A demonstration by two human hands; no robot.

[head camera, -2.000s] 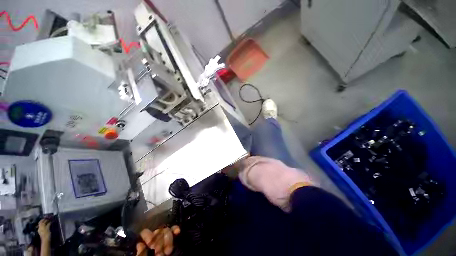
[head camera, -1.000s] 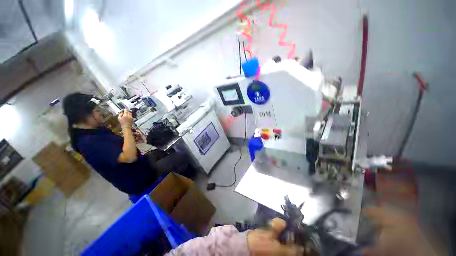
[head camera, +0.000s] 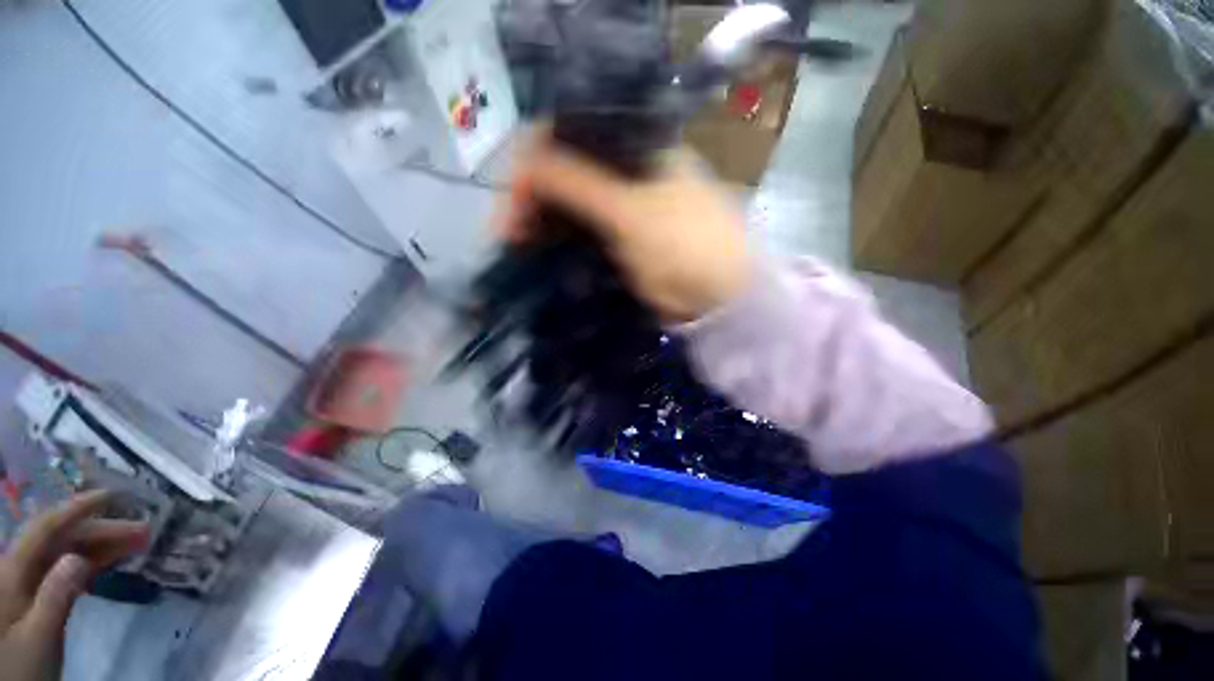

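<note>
My right hand [head camera: 652,233], in a pink sleeve, is raised at the upper middle. It is closed on a blurred bunch of black corded parts [head camera: 566,319] that hangs below it and also shows above it. My left hand [head camera: 60,572] is at the left edge, partly cut off, with fingers apart and nothing seen in it, near the machine's slide [head camera: 193,532]. The shiny metal worktable [head camera: 286,592] is at the lower left. The blue parts crate [head camera: 706,494], holding black parts, is beyond my right forearm, partly hidden.
Large cardboard boxes [head camera: 919,200] stand along the right side. An orange-red dustpan [head camera: 360,386] lies by the wall, with a long handle [head camera: 213,306] leaning nearby. Another machine [head camera: 459,80] is at the top. My leg and shoe are beside the worktable.
The view has swung right, away from the other worker, towards the crate and boxes. My right hand has lifted the black bunch off the worktable area. My left hand is now apart from the parts.
</note>
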